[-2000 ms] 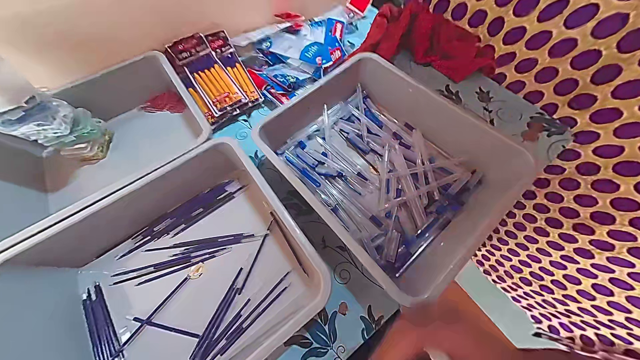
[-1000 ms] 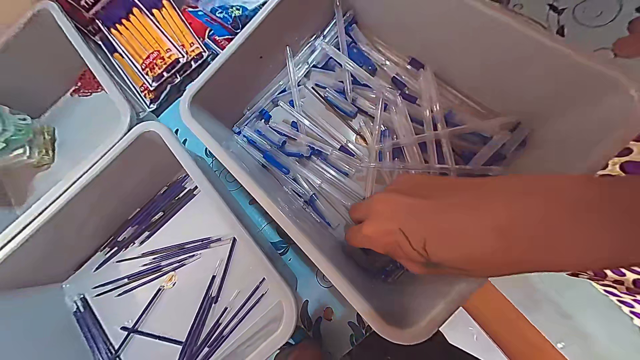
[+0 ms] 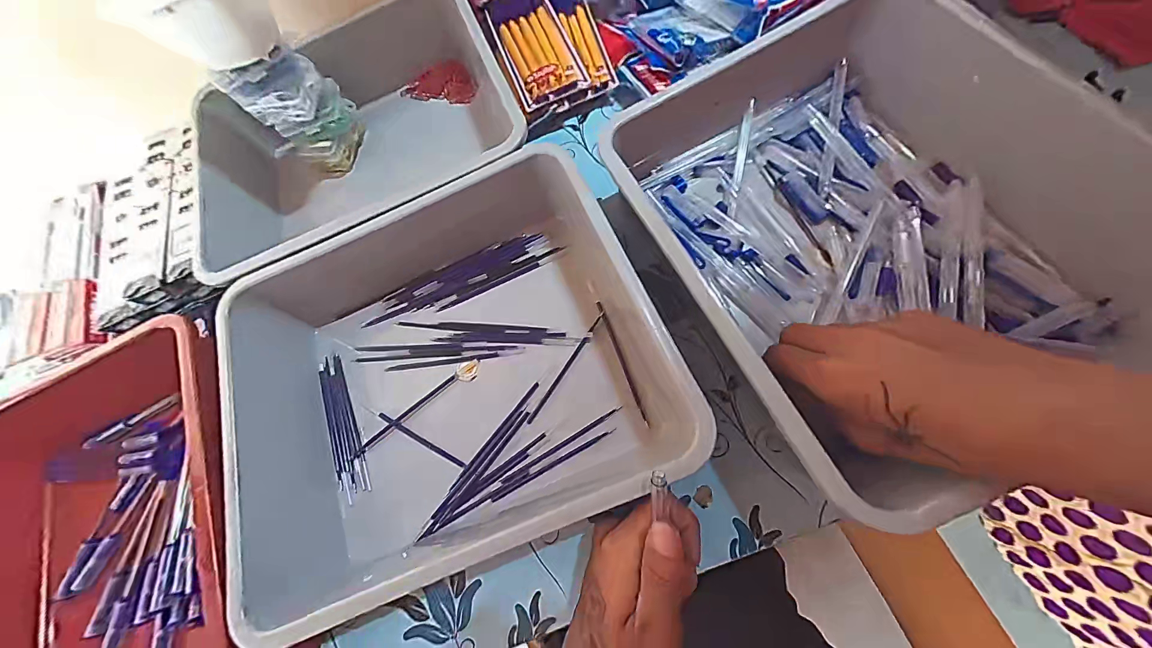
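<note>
My left hand (image 3: 641,567) is at the bottom centre, closed around a clear plastic pen barrel (image 3: 659,493) whose open end points up, just in front of the middle grey tray (image 3: 697,432). Blue ink refills (image 3: 477,468) lie in loose groups in that tray. On the right, my right hand (image 3: 864,387) reaches into a larger grey tray (image 3: 814,459) among clear pen barrels (image 3: 909,261) and blue caps (image 3: 805,198). Its fingertips are hidden, so I cannot tell whether they grip anything.
A red tray (image 3: 193,378) at left holds several pens (image 3: 135,549). Behind, a grey tray (image 3: 504,117) contains small plastic bags (image 3: 288,99) and a red item (image 3: 441,83). Packs of yellow pens (image 3: 544,54) and blue-and-white packets (image 3: 684,31) lie farther back on a floral cloth (image 3: 450,603).
My left hand with the clear barrel has come into view at the bottom. My right hand remains in the tray of barrels. The view has shifted left, showing the red tray.
</note>
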